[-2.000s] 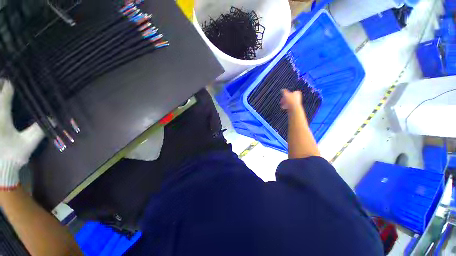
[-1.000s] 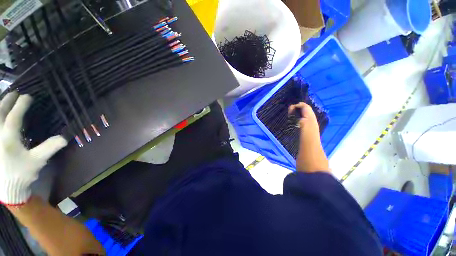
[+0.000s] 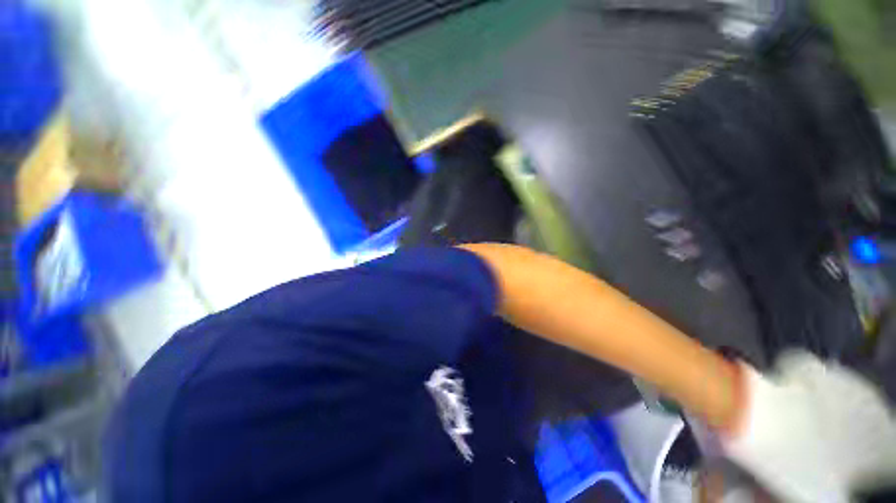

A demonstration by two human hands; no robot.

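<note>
The view is strongly blurred. My left hand (image 3: 815,427), in a white knit glove, is at the lower right beside the dark plate (image 3: 580,128); its fingers are too blurred to tell whether they hold anything. A dense mass of black cables (image 3: 776,187) lies on the plate at the right. A row of small brassy tips (image 3: 688,83) shows at its upper end, and a few pale wire tips (image 3: 678,236) show lower on the plate. My right hand cannot be made out.
A green mat (image 3: 462,83) with a black cable bundle (image 3: 403,25) is at the top. A blue crate (image 3: 300,123) with dark contents stands beside the bench. Another blue crate (image 3: 580,457) and a white rounded rim (image 3: 663,457) are at the bottom. More blue crates (image 3: 108,251) stand far left.
The view has swung round to the bench's other side. The right hand, over the blue crate of cables before, is out of sight. The gloved left hand now appears at the lower right.
</note>
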